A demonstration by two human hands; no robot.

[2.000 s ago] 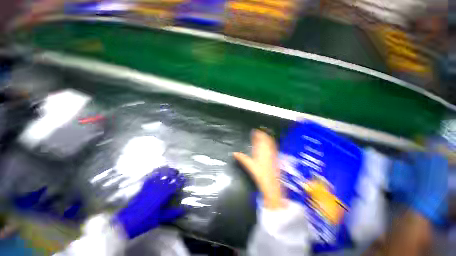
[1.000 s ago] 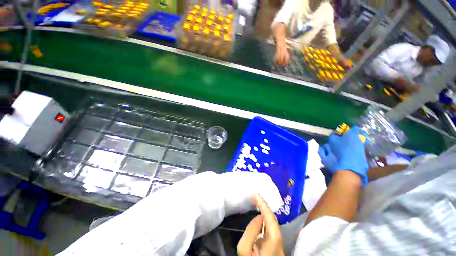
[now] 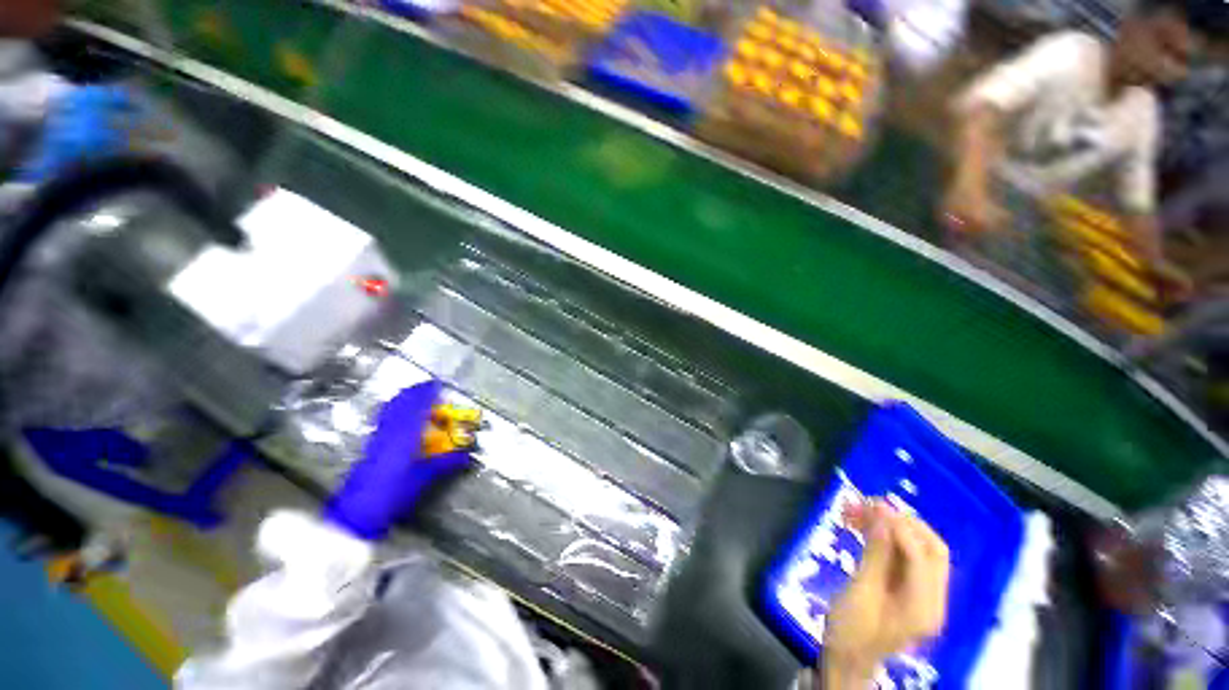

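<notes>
My left hand, in a purple-blue glove, holds yellow units over the left part of the clear blister tray. How many units it holds is blurred. My bare right hand is over the blue parts tray, its fingertips drawn together among the small white rings. Whether a ring is between the fingertips cannot be told. A clear plastic cup stands between the two trays.
A white bench box with a red switch and a black hose are at the left. The green conveyor belt runs behind. White paper lies right of the blue tray. A person sits across the belt.
The view has turned, shifting the bench right. My gloved left hand has come into view with yellow units. My right hand has moved from the front edge onto the blue tray. The neighbour's blue-gloved hand is gone.
</notes>
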